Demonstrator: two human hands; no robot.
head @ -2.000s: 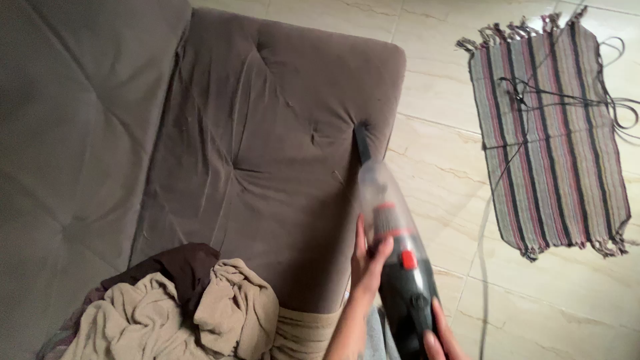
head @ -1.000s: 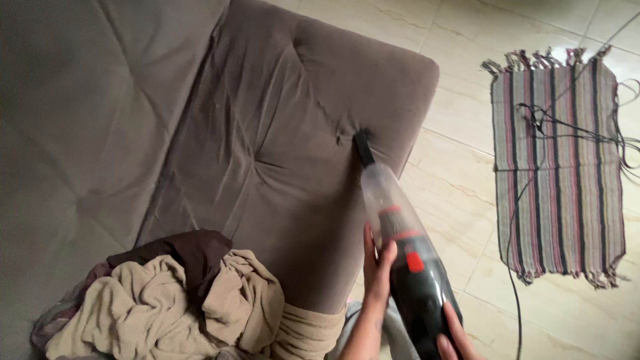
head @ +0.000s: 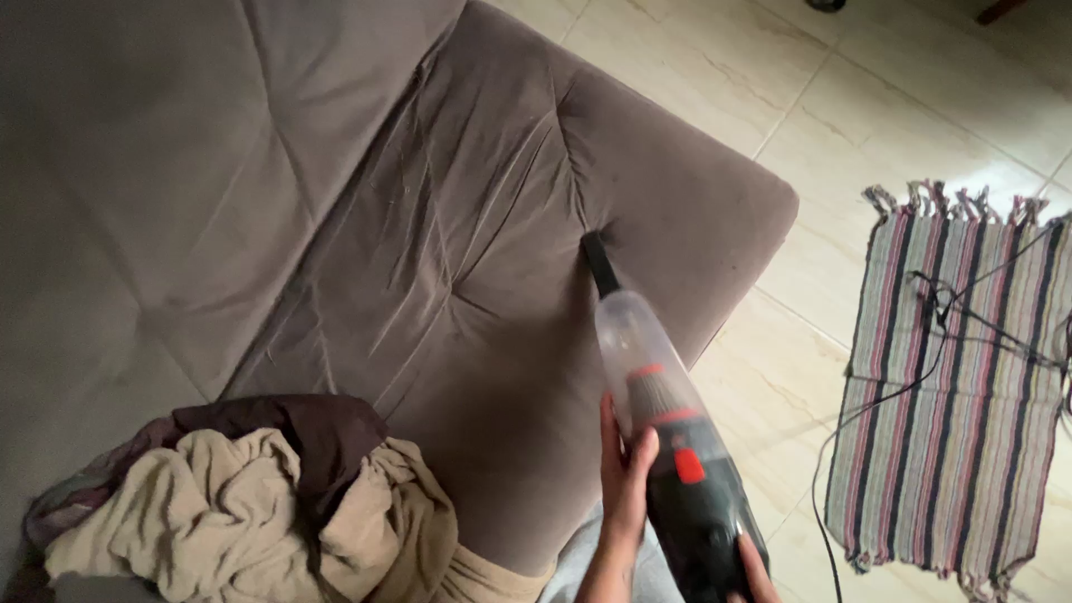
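A black handheld vacuum cleaner point(head: 699, 494) with a clear dust chamber and a red button is held in both hands. My left hand point(head: 624, 481) grips its body from the left side, just below the chamber. At the lower right, my right hand point(head: 754, 569) is around the handle end, mostly cut off by the frame's bottom edge. The narrow black crevice nozzle point(head: 600, 264) points away from me, its tip at a tufted dimple in the seat of the brown-grey upholstered sofa point(head: 519, 360). Creases run across the fabric to its left.
Crumpled beige and dark brown cloths point(head: 226, 502) lie on the sofa at the lower left. A striped fringed rug point(head: 946, 402) lies on the tiled floor point(head: 804, 377) at the right, with a black cord point(head: 825, 469) looped over it and trailing down beside it.
The nozzle tip has stayed around the same dimple of the seat, with both hands still on the vacuum. The view has turned somewhat.
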